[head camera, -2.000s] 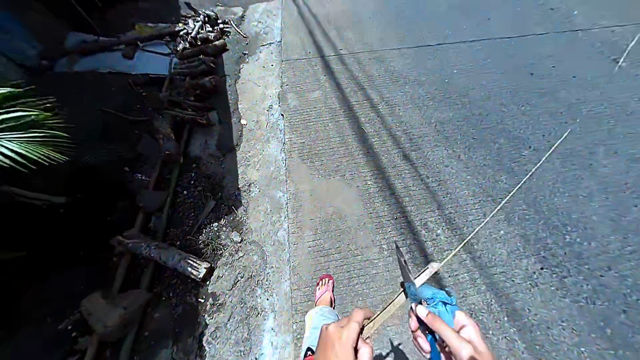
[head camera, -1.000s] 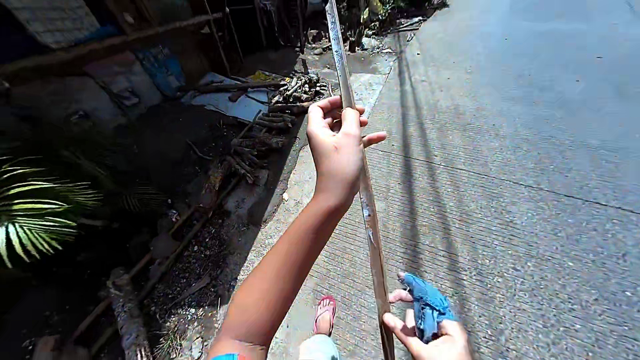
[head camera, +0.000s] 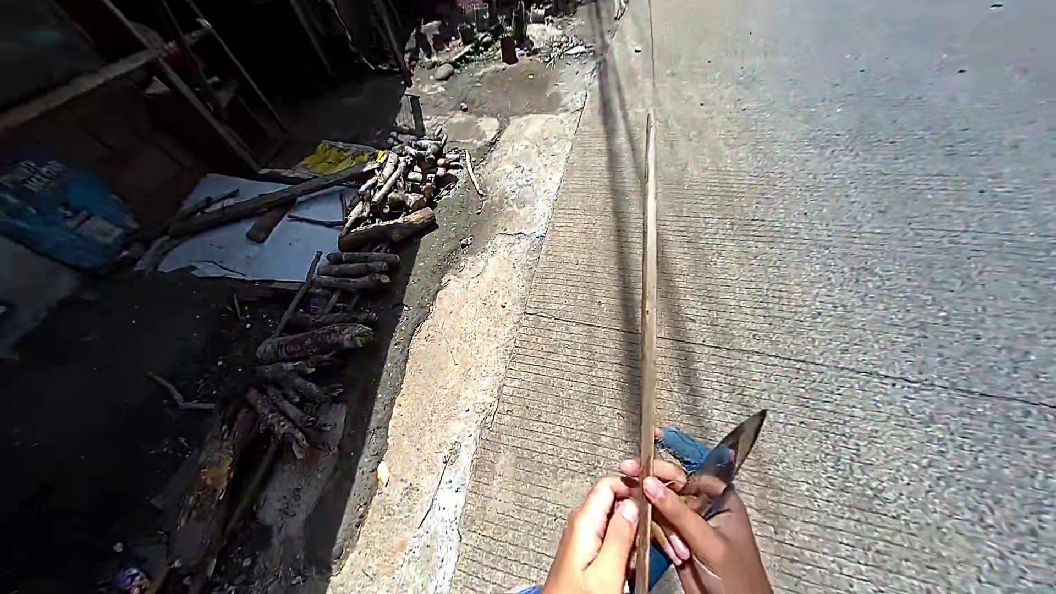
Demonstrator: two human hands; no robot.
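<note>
A long thin wooden strip (head camera: 649, 297) points away from me over the road, its near end between my hands. My left hand (head camera: 598, 536) grips it from the left, thumb against its side. My right hand (head camera: 714, 536) pinches the same strip from the right, close beside the left. A knife (head camera: 742, 441) with a pointed blade also sits in my right hand, blade angled up and right; its handle is mostly hidden. Blue cloth (head camera: 683, 448) shows just beyond the right hand's fingers.
Grooved concrete road (head camera: 825, 330) lies ahead and right. Along its left runs a rough concrete edge (head camera: 462, 330). Beyond that are stacked firewood (head camera: 396, 186), more logs (head camera: 318, 342), a pale sheet (head camera: 264, 239) and a shaded wooden structure (head camera: 91, 78).
My left hand has come back from far up the strip to beside my right hand. The strip now points straight ahead. The knife blade is visible again. The view has shifted.
</note>
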